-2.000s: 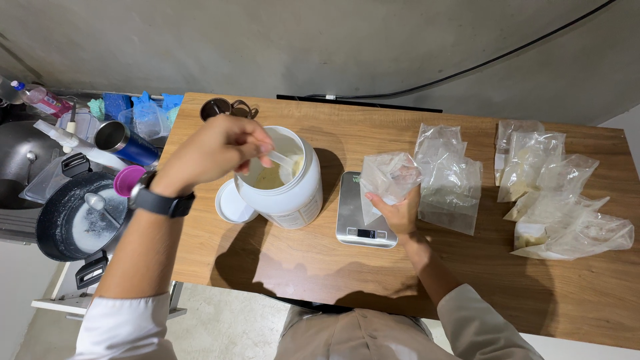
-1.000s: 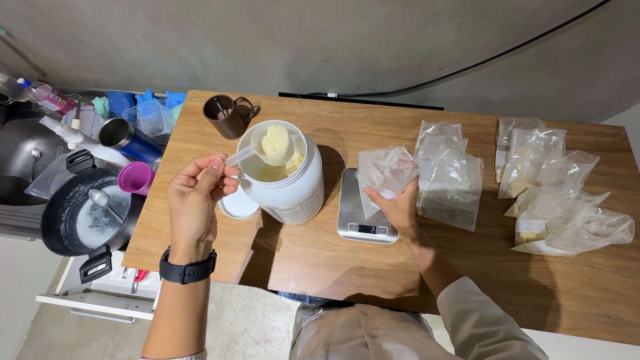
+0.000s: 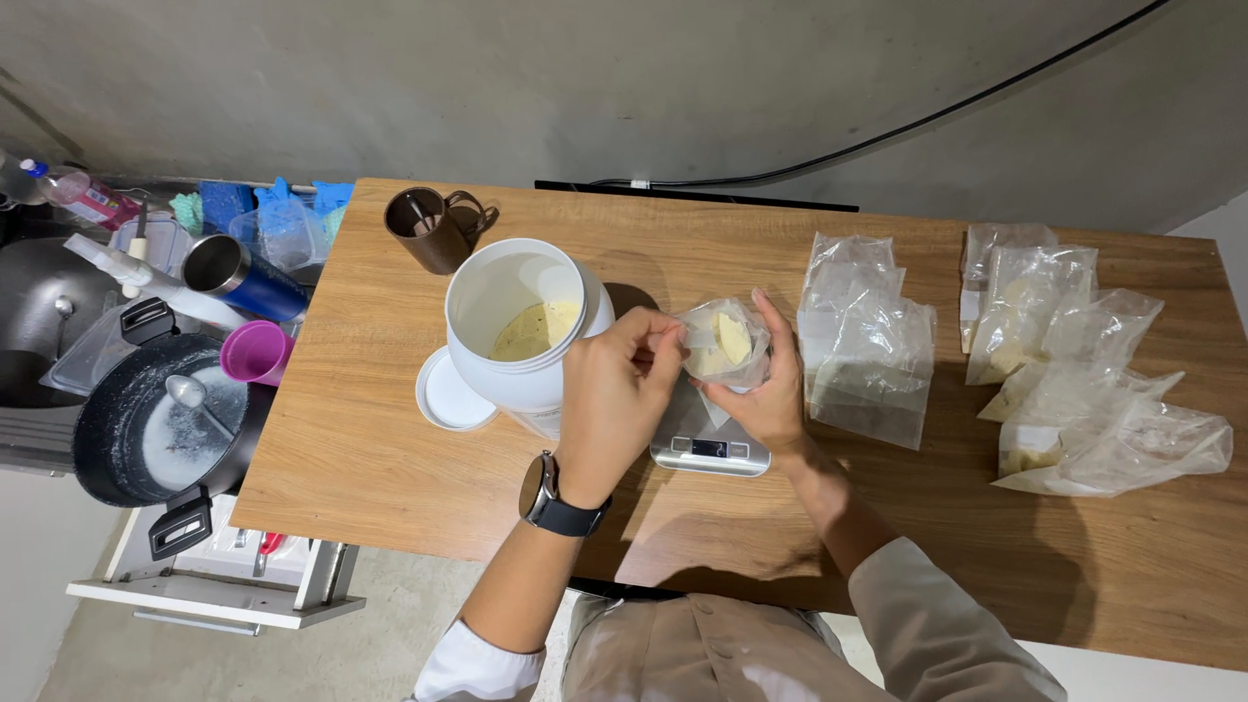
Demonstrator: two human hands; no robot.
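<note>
My left hand point(image 3: 624, 390) pinches the handle of a clear plastic scoop, whose bowl of pale yellow powder point(image 3: 731, 339) is inside the mouth of a clear plastic bag point(image 3: 723, 375). Around the bag's right side curl the fingers of my right hand point(image 3: 765, 395), holding it above a digital kitchen scale point(image 3: 710, 450). Left of the scale stands an open white plastic tub point(image 3: 517, 302) with yellow powder low inside. Its white lid point(image 3: 453, 390) lies beside it. Flat clear bags point(image 3: 868, 361) are stacked right of the scale; several bags with powder point(image 3: 1033, 361) lie farther right.
A brown mug point(image 3: 429, 229) with a utensil in it stands behind the tub. Past the table's left edge are a dark pot point(image 3: 107, 419) with a spoon, a pink cup point(image 3: 255, 353), a blue tumbler point(image 3: 244, 278), a sink and an open drawer point(image 3: 214, 595). A cable runs along the wall.
My left hand has moved right from the tub, where it held the filled scoop at the rim, to the bag. The scoop's powder is now in the bag's mouth. My right hand still holds the bag.
</note>
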